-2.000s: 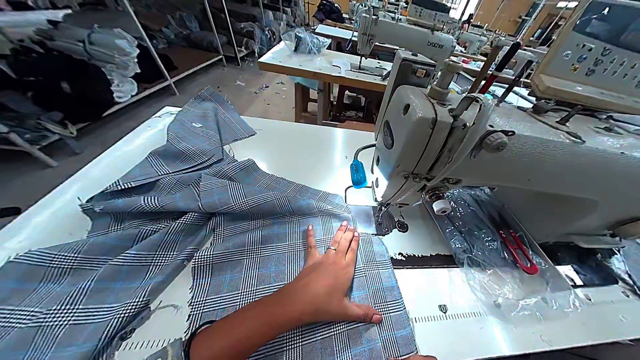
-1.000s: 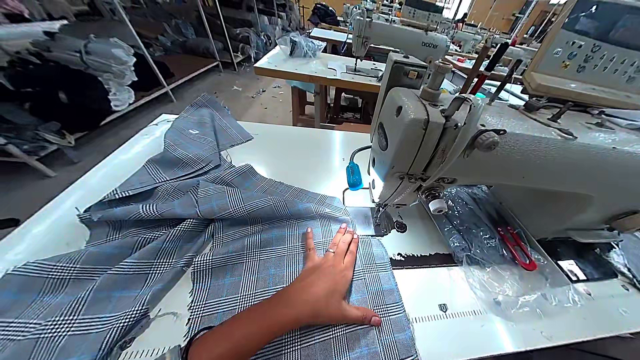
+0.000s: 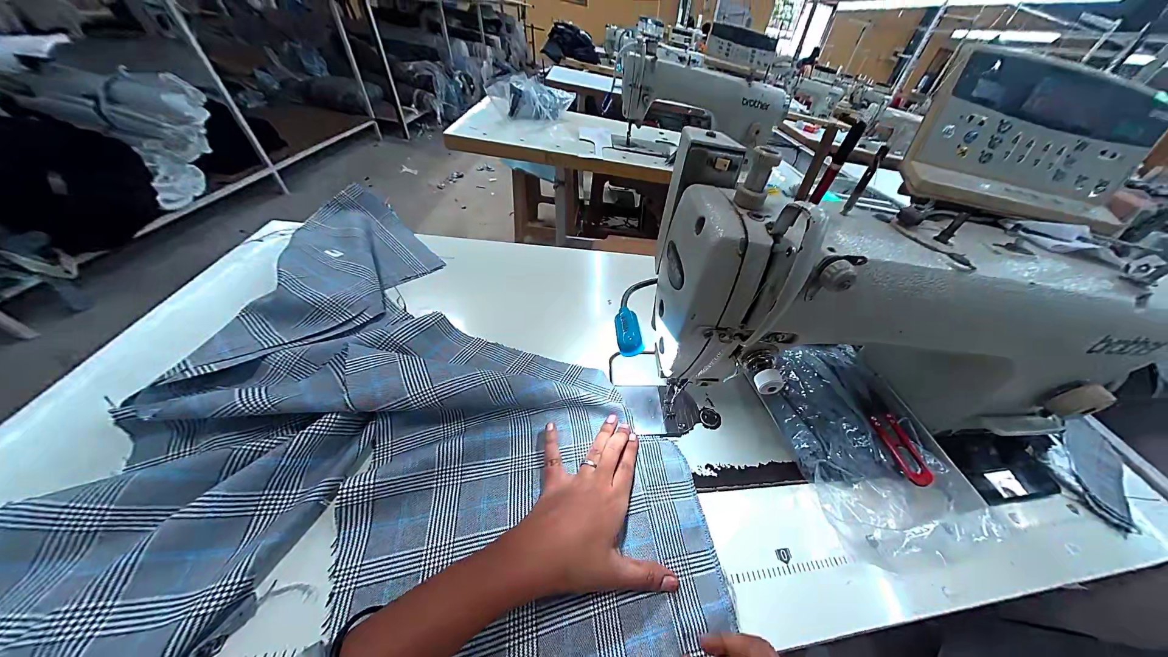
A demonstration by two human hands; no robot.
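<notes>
Grey plaid woven fabric (image 3: 438, 511) with blue lines lies across the sewing machine table (image 3: 511, 274), spreading to the left in folds. My left hand (image 3: 589, 525) rests flat on it, fingers spread, a ring on one finger, fingertips just left of the presser foot. Only the fingertips of my right hand (image 3: 737, 644) show at the bottom edge, by the fabric's lower right corner; whether they pinch it is hidden. The industrial sewing machine (image 3: 730, 274) stands at the right, its needle area (image 3: 677, 401) beside the fabric's upper right edge. A blue part (image 3: 628, 330) hangs left of the machine head.
Red-handled thread snips (image 3: 902, 449) lie on a clear plastic bag (image 3: 839, 429) under the machine arm. A control panel (image 3: 1031, 128) sits above. Behind stands another sewing table (image 3: 547, 146) with its machine. Shelves of wrapped fabric rolls (image 3: 137, 119) line the left side.
</notes>
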